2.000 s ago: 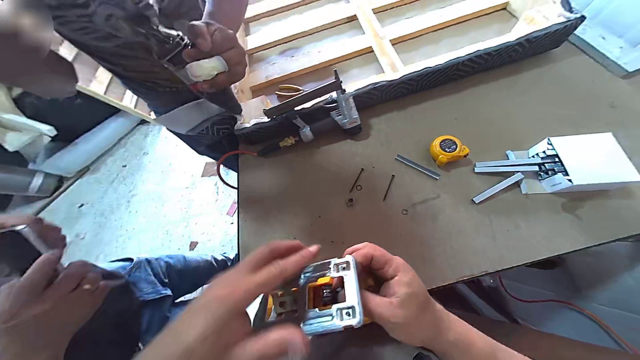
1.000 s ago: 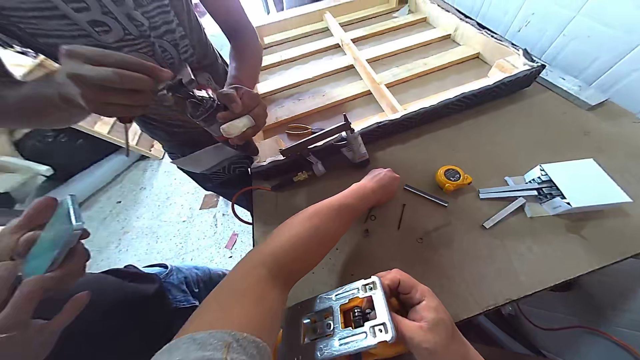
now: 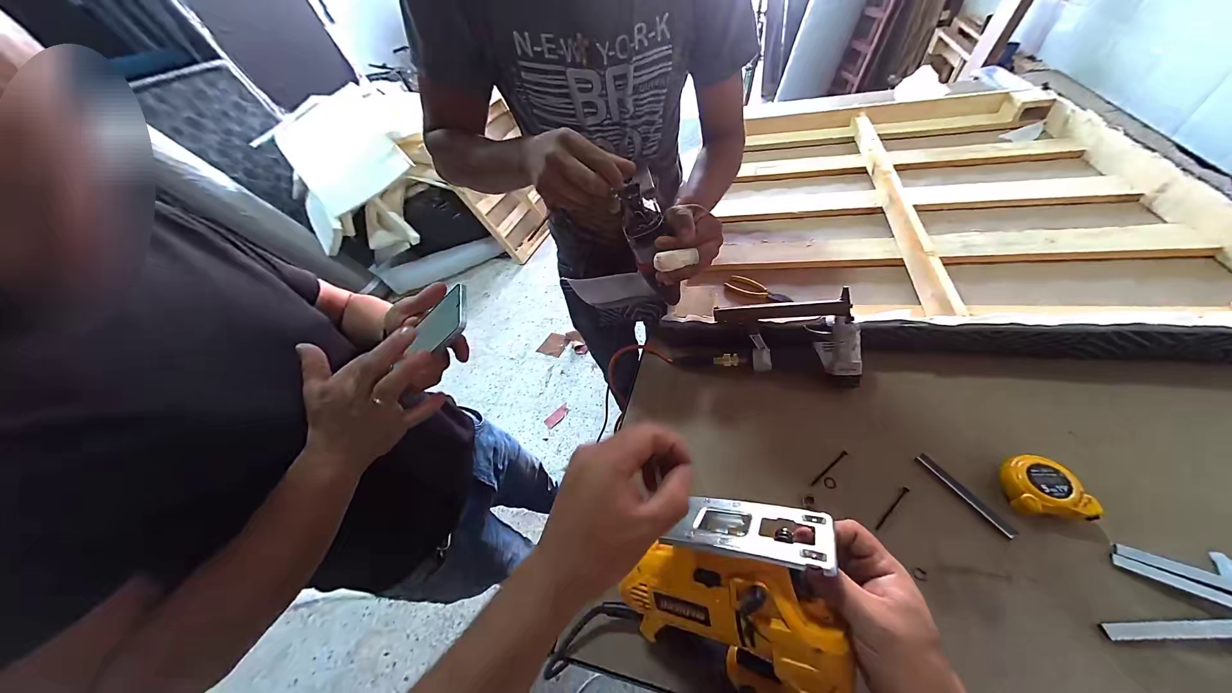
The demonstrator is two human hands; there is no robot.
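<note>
A yellow jigsaw [image 3: 741, 616] lies at the table's near edge, its metal base plate [image 3: 760, 531] facing up. My right hand [image 3: 890, 602] grips it at the right end of the plate. My left hand [image 3: 621, 496] is raised by the plate's left end, thumb and fingers curled together; whether something small is between them cannot be told. Beyond the jigsaw lie two screws or bolts [image 3: 829, 468] [image 3: 892, 507], small rings [image 3: 920, 574] and a thin metal strip [image 3: 965, 496]. A yellow tape measure [image 3: 1049, 487] rests to their right.
Strips of staples [image 3: 1165, 629] lie at right. A pneumatic stapler [image 3: 843, 348] and yellow-handled pliers [image 3: 756, 288] are by a slatted wooden frame [image 3: 890, 197]. One person across holds a tool [image 3: 643, 226]; another at left holds a phone [image 3: 441, 320].
My left hand has come back from the small parts on the table to the jigsaw. My right hand still holds the jigsaw. The view has tilted up, showing more of both people.
</note>
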